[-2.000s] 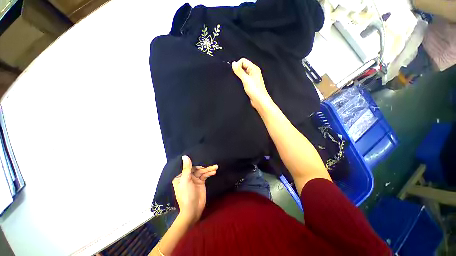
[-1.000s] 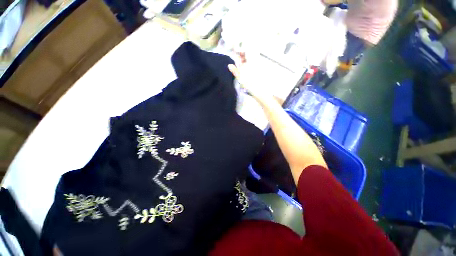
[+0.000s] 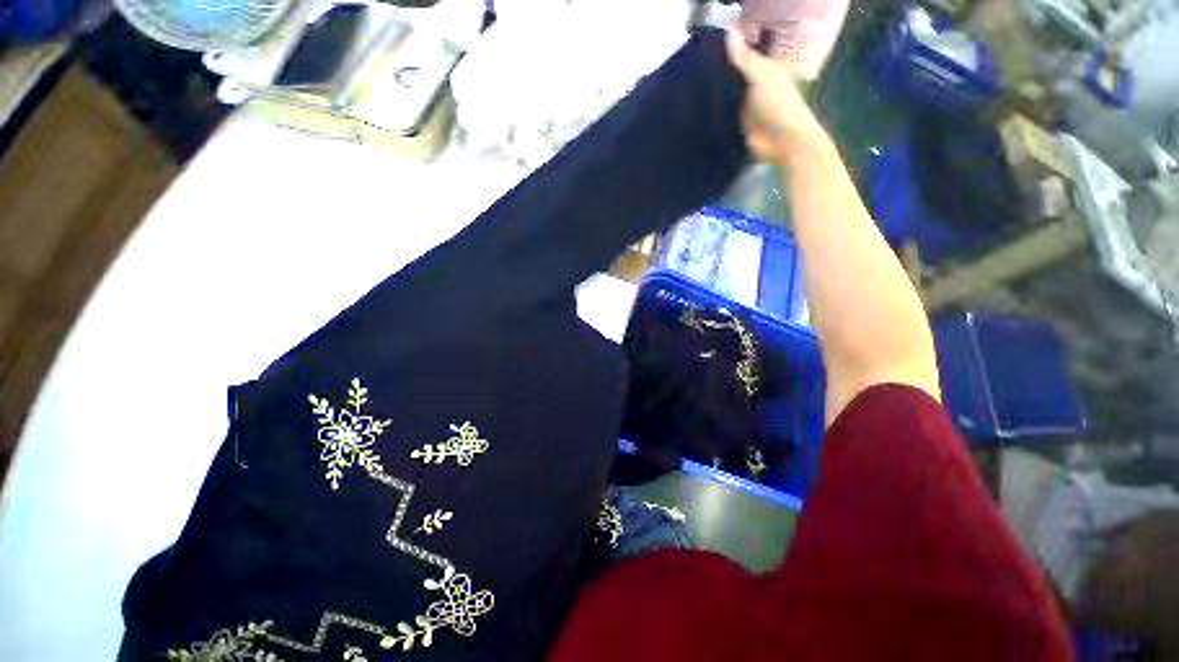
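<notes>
A black top (image 3: 517, 375) lies over the white table, its chest facing up. Cream-gold neckline embroidery (image 3: 345, 437) with flowers and stepped lines shows at the lower left. My right hand (image 3: 773, 114) grips the end of a plain black sleeve (image 3: 621, 181) and holds it stretched out toward the upper right. The narrow collar edge (image 3: 237, 420) shows at the left. My left hand is not in the picture.
A blue bin (image 3: 789, 479) right of the table holds another black embroidered piece (image 3: 685, 388). A second blue bin (image 3: 724, 265) stands behind it. The white table (image 3: 194, 278) curves along the left. A sewing machine (image 3: 375, 65) and white cloth (image 3: 556, 65) are at the back.
The top has been turned so its chest embroidery lies at the lower left. My right hand has moved up and right, pulling the sleeve out straight. My left hand has left the picture.
</notes>
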